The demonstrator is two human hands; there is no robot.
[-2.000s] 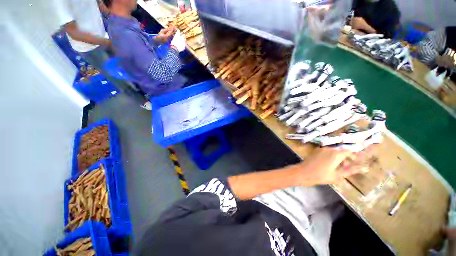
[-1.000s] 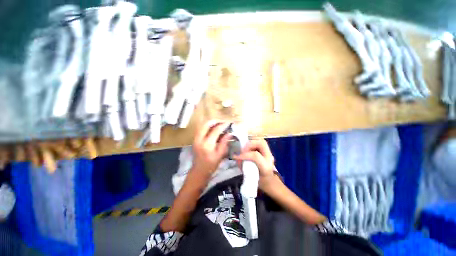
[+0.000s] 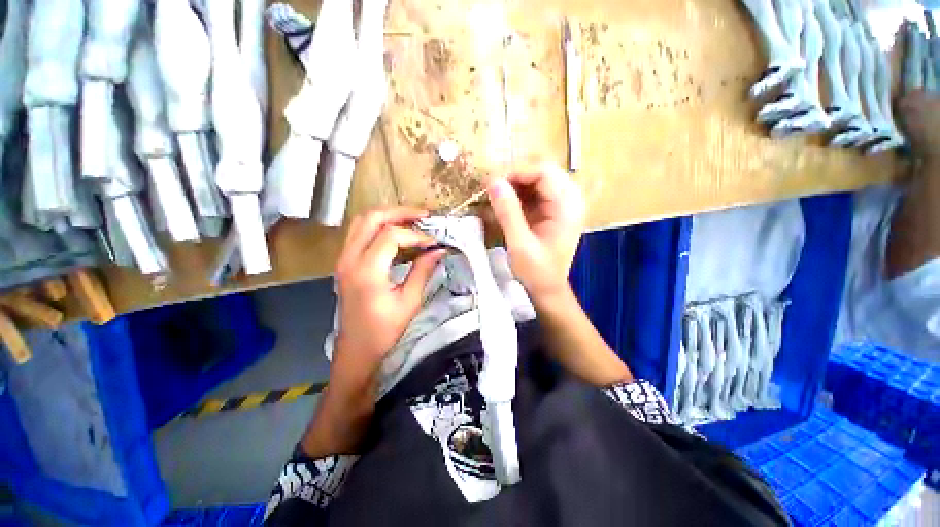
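A white leg piece (image 3: pixel 495 340) hangs over my lap, its striped foot end up at the bench edge and its square end down. My left hand (image 3: pixel 379 283) holds the foot end between fingertips and thumb. My right hand (image 3: pixel 536 226) pinches a thin pale stick (image 3: pixel 469 203) between thumb and fingers, its tip near the striped foot. Whether the tip touches the foot I cannot tell. A slim hand tool (image 3: pixel 573 98) lies on the bench, and a small white lump (image 3: pixel 448 151) lies left of it.
White legs (image 3: pixel 186 113) are heaped on the bench (image 3: pixel 660 154) at left, others (image 3: pixel 814 72) lie in a row at right. Brown legs (image 3: pixel 46 299) show at far left. A blue crate (image 3: pixel 670 360) holds white legs below. Another person's arm (image 3: pixel 915 185) is at right.
The view has shifted closer to the bench edge. My right hand has left the leg's side, moved above the foot end and now holds a thin stick. My left hand still holds the foot end.
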